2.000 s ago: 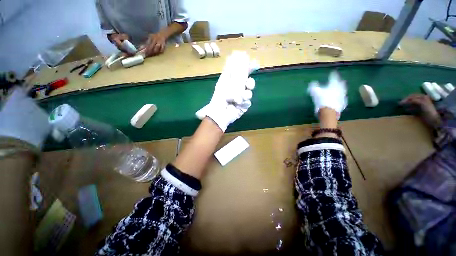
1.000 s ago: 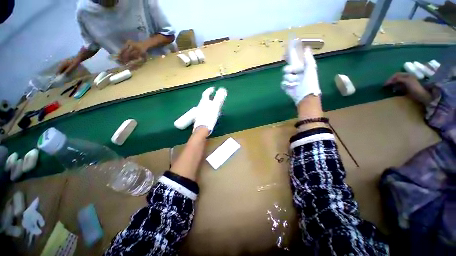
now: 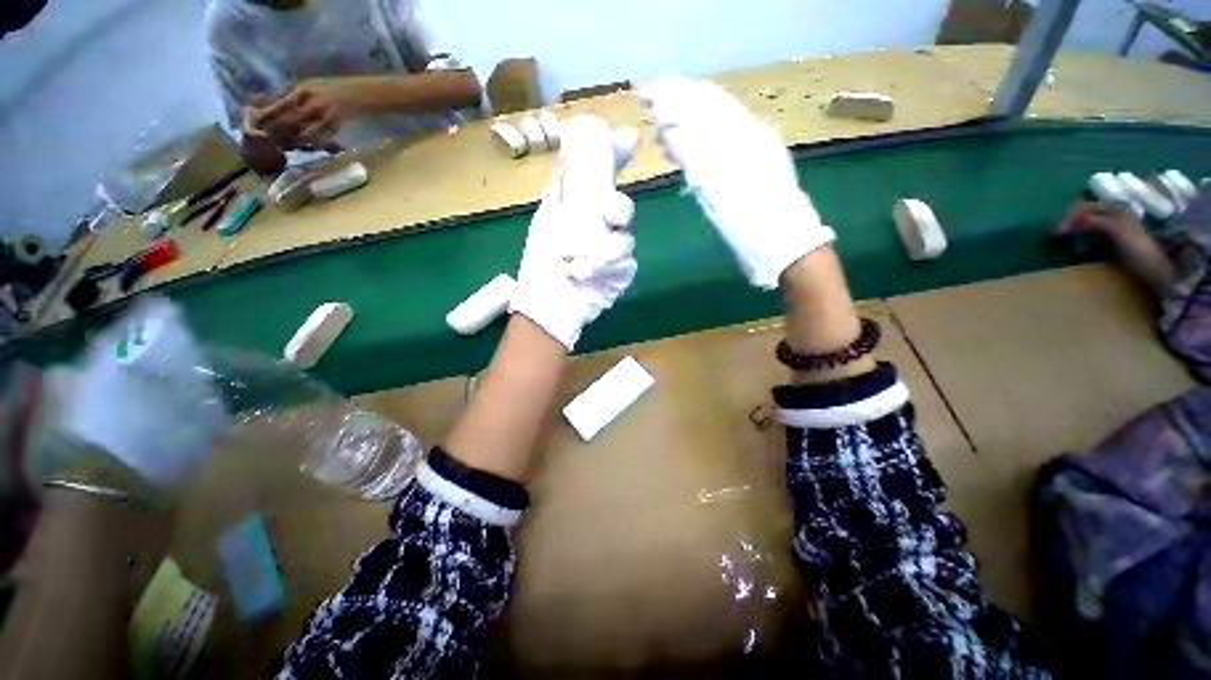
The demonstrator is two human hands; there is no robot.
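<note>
My left hand (image 3: 575, 246), in a white knit glove, is raised over the green belt (image 3: 677, 279). Its fingers are curled around a white oblong workpiece (image 3: 584, 149), which blends with the glove. My right hand (image 3: 737, 179), also gloved, is just right of it, back of the hand up, fingers stretched to the upper left; its palm side is hidden. One white workpiece (image 3: 482, 304) lies on the belt left of my left hand, another (image 3: 319, 334) farther left, and a tan-faced one (image 3: 919, 229) to the right. A white block (image 3: 610, 399) lies on the cardboard before me.
A clear bottle (image 3: 352, 445) and a teal pad (image 3: 251, 569) are at left, with a blurred arm at the left edge. A person (image 3: 345, 80) sits across the belt. Another person's hand (image 3: 1116, 229) is at right by several workpieces. A grey post (image 3: 1036, 60) stands behind the belt.
My right hand has moved left, close to my left hand. My left hand, open over the belt a second ago, is raised and closed. A blurred arm has come in at the left.
</note>
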